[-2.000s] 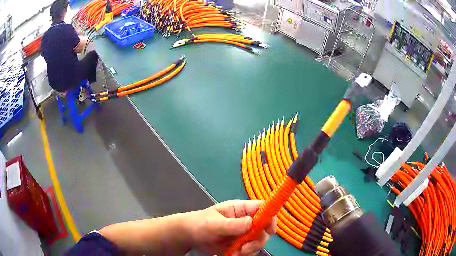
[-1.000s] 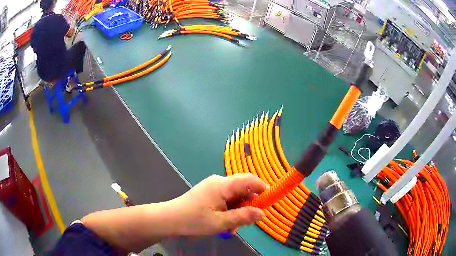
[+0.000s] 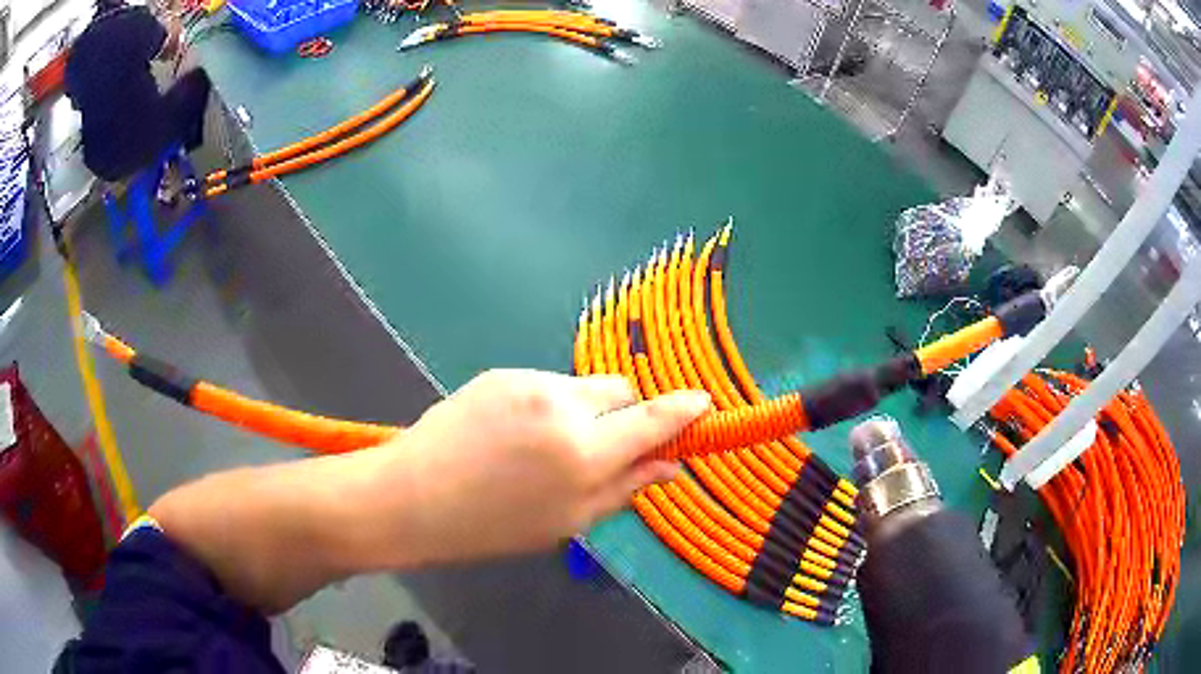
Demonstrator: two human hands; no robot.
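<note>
My left hand [image 3: 514,461] is closed around the orange corrugated conduit [image 3: 757,428] of a high-voltage cable assembly. One end points right, with a black heat-shrink sleeve [image 3: 859,392], smooth orange insulation [image 3: 959,345] and a metal lug [image 3: 1058,287]. The other end extends left past my forearm, with a black sleeve [image 3: 161,381] and a pale tip. The heat gun [image 3: 942,579] is at the lower right, its silver nozzle just below the right-hand sleeve; a gap shows between them. My right hand is not in view.
A fan of cables [image 3: 672,356] lies on the green mat [image 3: 514,198]. Two cables [image 3: 323,148] lie near the left edge, more at the back by a blue crate [image 3: 283,24]. A cable heap [image 3: 1120,514] lies beside white posts [image 3: 1093,290]. A person [image 3: 129,92] sits at left.
The held cable has swung from steeply upright towards level, its right lug end lower and its left end now in view. The heat gun stays near the sleeve. The view has shifted down.
</note>
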